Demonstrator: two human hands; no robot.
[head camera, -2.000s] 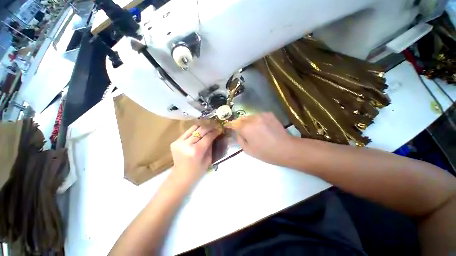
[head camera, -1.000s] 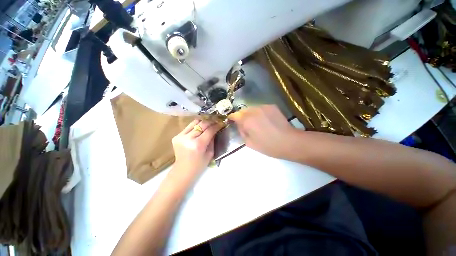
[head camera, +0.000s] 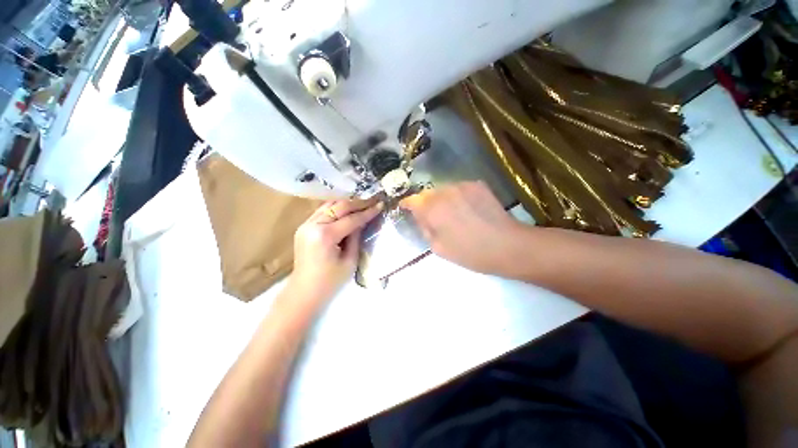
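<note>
A tan-brown fabric panel (head camera: 249, 229) lies flat on the white table, its right end running under my left hand (head camera: 325, 243) toward the presser foot (head camera: 396, 184). My left hand, with a ring, presses the panel's edge with its fingertips just left of the foot. My right hand (head camera: 462, 229) has its fingertips at the foot's right side, on a small dark brown edge that looks like zipper tape; the fingers hide most of it. The white sewing machine (head camera: 420, 61) stands above both hands. The needle tip cannot be made out.
A zipper bundle (head camera: 577, 140) fans out right of the needle. Stacked brown panels (head camera: 66, 341) hang at the left. A dark heap with gold glints (head camera: 774, 74) lies at the far right. The table's front edge (head camera: 455, 363) runs above dark clothing. Blue plastic shows below the table at right.
My left hand has shifted slightly left and its fingers lie flatter. The panel has moved slightly up, and more of the metal bed shows between the hands. My right hand has barely moved.
</note>
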